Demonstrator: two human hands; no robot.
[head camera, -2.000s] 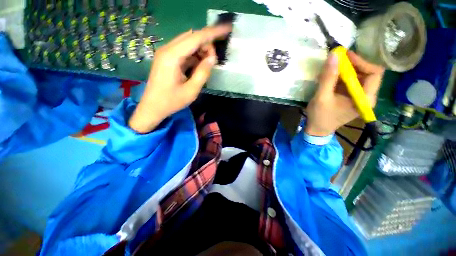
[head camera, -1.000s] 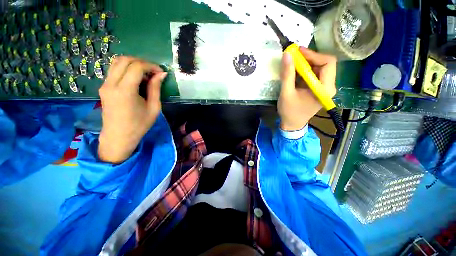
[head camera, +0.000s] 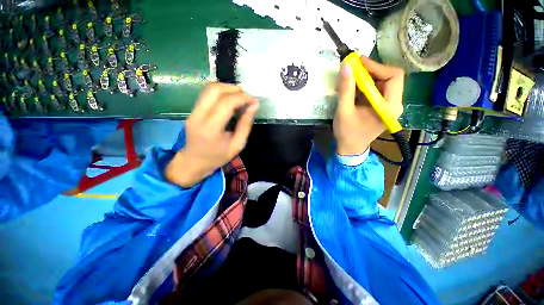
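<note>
My right hand (head camera: 365, 110) holds the yellow soldering iron (head camera: 371, 92) like a pen, its dark tip pointing up and left over the white perforated strip. My left hand (head camera: 216, 128) is at the near edge of the pale work plate (head camera: 268, 53), below the strip of fine black pieces (head camera: 226, 56). Its thumb and fingertips are curled close together; whether they hold a small piece cannot be told. The dark round disc (head camera: 294, 77) with silver spots lies on the plate, touched by neither hand.
Rows of small assemblies with yellow dots (head camera: 89, 56) cover the bench's left. The beige ring pot (head camera: 441, 36) with silvery scraps and the blue soldering station (head camera: 471, 65) stand at right. Stacked clear trays (head camera: 462, 229) are lower right. A blue sleeve (head camera: 36, 173) shows at left.
My left hand first moved left off the black strip towards the assemblies, then back right to the plate's near edge. My right hand still holds the iron. The view has shifted.
</note>
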